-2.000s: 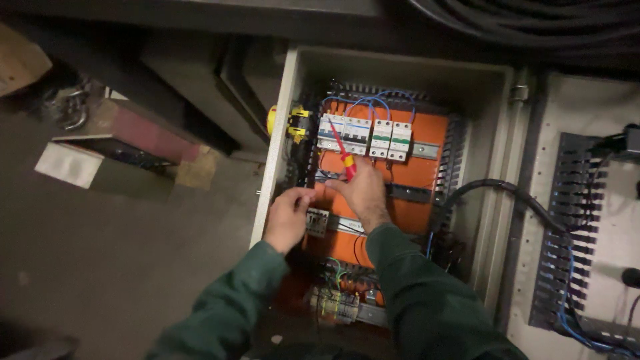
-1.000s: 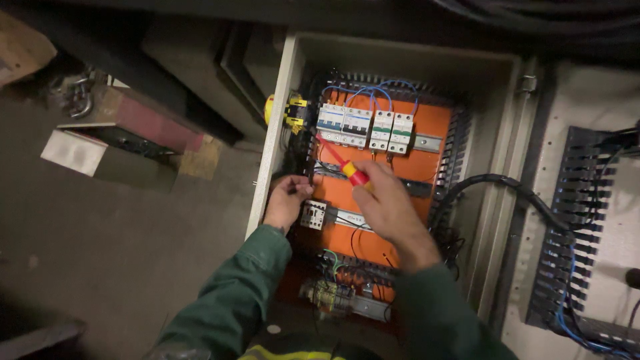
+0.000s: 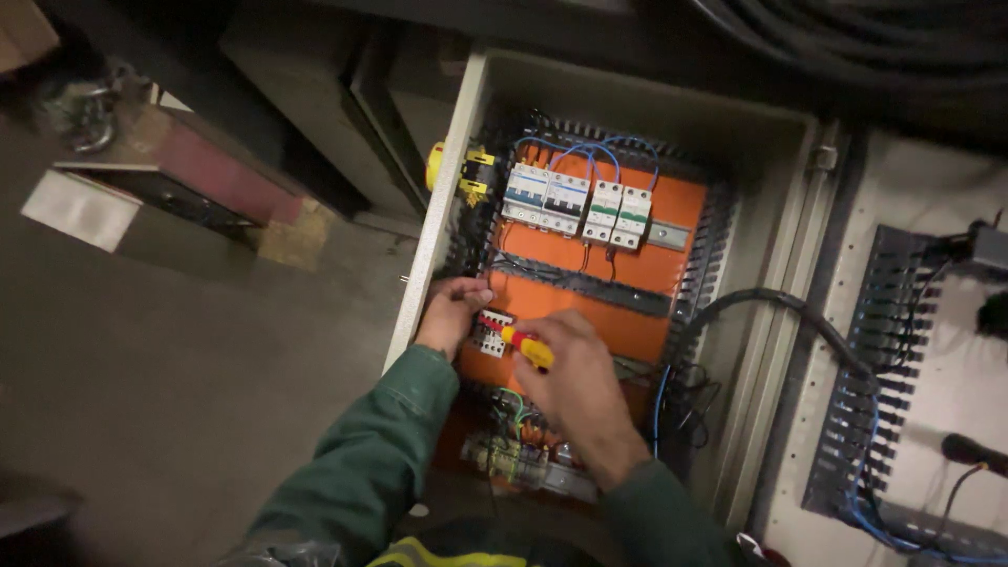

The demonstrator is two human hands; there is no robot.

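An electrical enclosure (image 3: 429,236) lies open with an orange mounting plate (image 3: 567,315) inside. My right hand (image 3: 579,378) grips a red and yellow insulated screwdriver (image 3: 531,346), its red shaft reaching the small white contactor (image 3: 492,335) at the plate's left side. The exact tip contact is too small to tell. My left hand (image 3: 457,311) is at the enclosure's left wall, just up and left of the contactor, thumb and finger close together; whether a wire lies between them cannot be seen. Above, circuit breakers (image 3: 546,201) with blue wires sit on a DIN rail (image 3: 669,234).
Slotted wiring duct (image 3: 583,283) crosses the plate. Terminal blocks (image 3: 504,457) with green wires sit low in the enclosure. A black cable bundle (image 3: 748,295) runs to the door (image 3: 921,417) at right. A yellow rotary switch (image 3: 435,165) projects from the left wall. Coiled black cable (image 3: 890,47) lies at top right.
The screwdriver has moved down from near the breakers' lower left to the white contactor, still in my right hand. My left hand stays by the left wall.
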